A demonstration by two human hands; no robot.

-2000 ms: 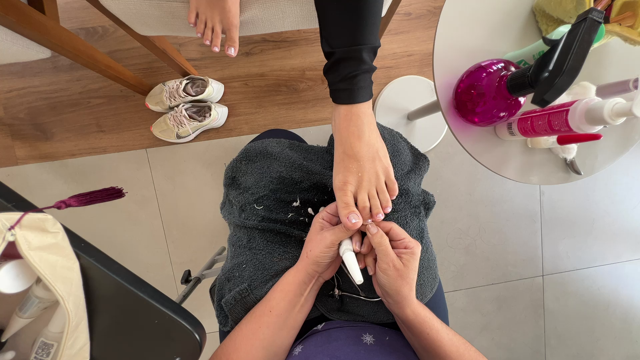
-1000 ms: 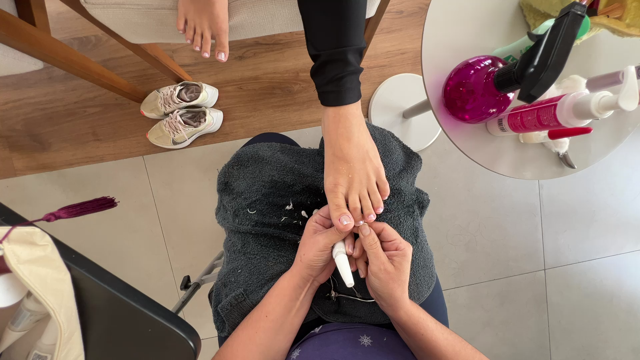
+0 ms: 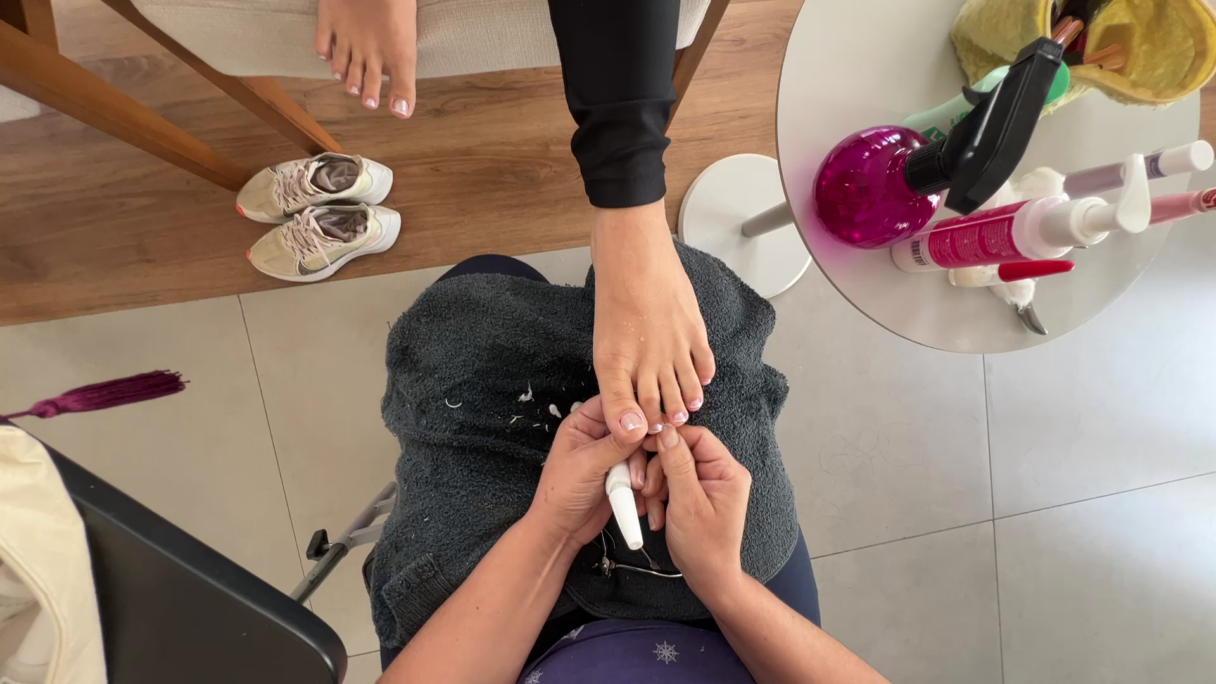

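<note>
Another person's foot (image 3: 646,313) rests on a dark grey towel (image 3: 475,380) across my lap, its toenails white-tipped. My left hand (image 3: 581,470) is under the big toe, thumb against it, and holds a small white-capped bottle (image 3: 623,508), the cap pointing toward me. My right hand (image 3: 701,494) is closed at the smaller toes, thumb and finger pinched beside the second toe; whether something tiny is between them cannot be seen. White bits of cotton (image 3: 554,410) and clippings lie on the towel left of the foot. A thin metal tool (image 3: 646,571) lies below the hands.
At upper right a round side table (image 3: 912,313) bears a magenta spray bottle (image 3: 869,187), a pink pump bottle (image 3: 988,235) and metal nippers (image 3: 1031,319). Sneakers (image 3: 328,242) stand on the floor near the person's other foot (image 3: 369,47). A black tray edge (image 3: 190,570) is at lower left.
</note>
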